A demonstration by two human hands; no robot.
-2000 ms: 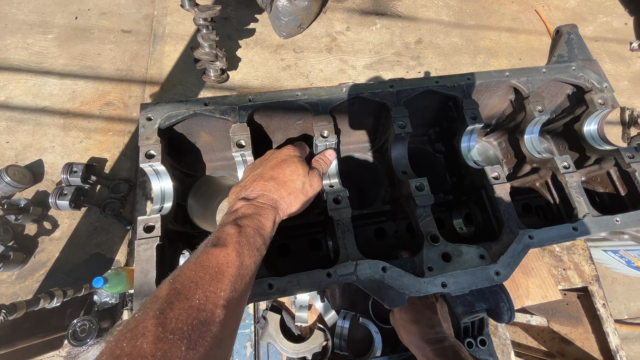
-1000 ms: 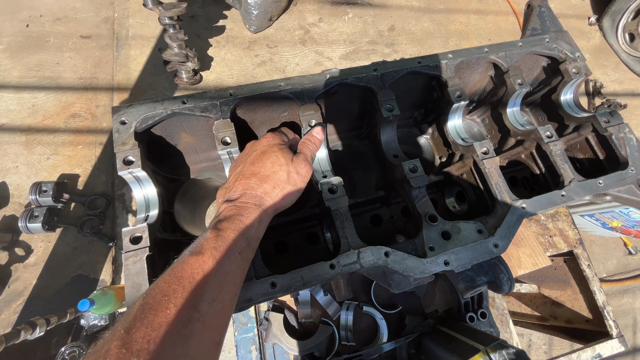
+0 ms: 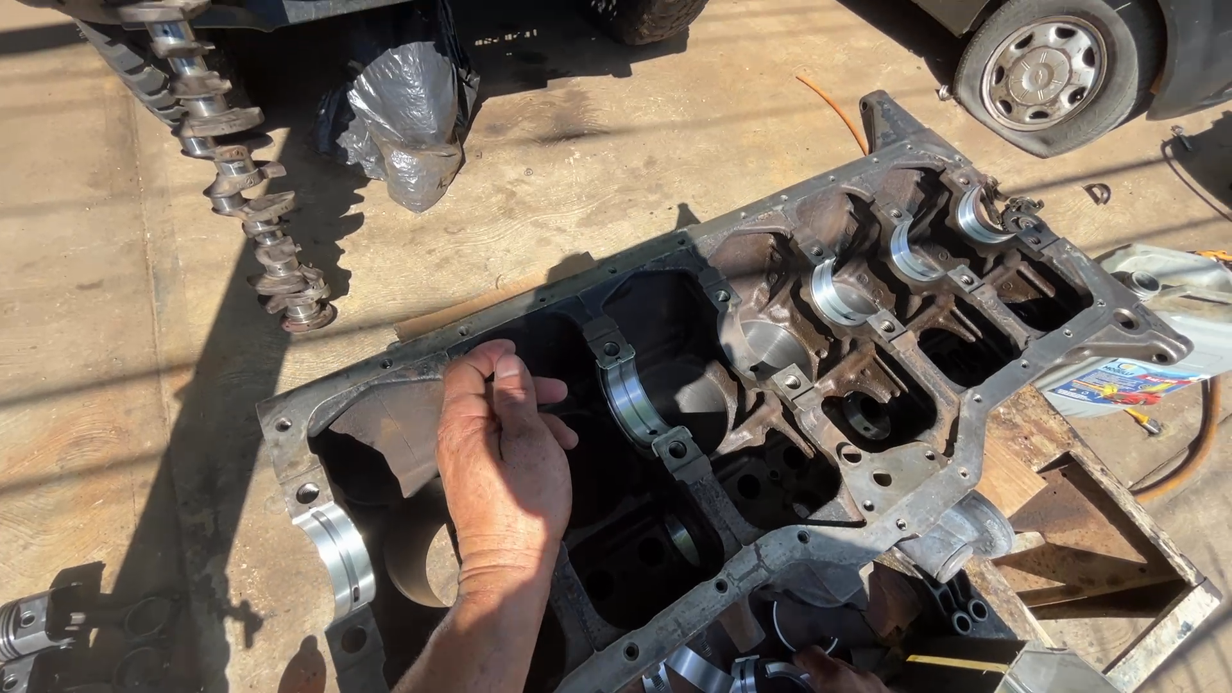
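Note:
An engine block (image 3: pixel 770 539) lies with its crankcase side up across the view. My left hand (image 3: pixel 505 452) is over its left part, palm turned up and fingers bent together; whether anything small is between them I cannot tell. Silvery bearing shells sit in several main saddles: one at the left end (image 3: pixel 337 553), one right of my left hand (image 3: pixel 633 399) and one farther right (image 3: pixel 837 294). My right hand (image 3: pixel 837 669) shows only in part at the bottom edge, beside loose bearing shells (image 3: pixel 698 667) and a thin ring (image 3: pixel 804 630); its grip is hidden.
A crankshaft (image 3: pixel 260 212) lies on the concrete at upper left, near a black plastic bag (image 3: pixel 409 115). Pistons with rods (image 3: pixel 38 626) are at lower left. A wooden frame (image 3: pixel 1107 549) and a plastic jug (image 3: pixel 1174 318) stand right of the block. A car wheel (image 3: pixel 1044 77) is behind.
My left hand has lifted off the saddle it was touching and turned palm up. The view has shifted, showing more ground and the car wheel.

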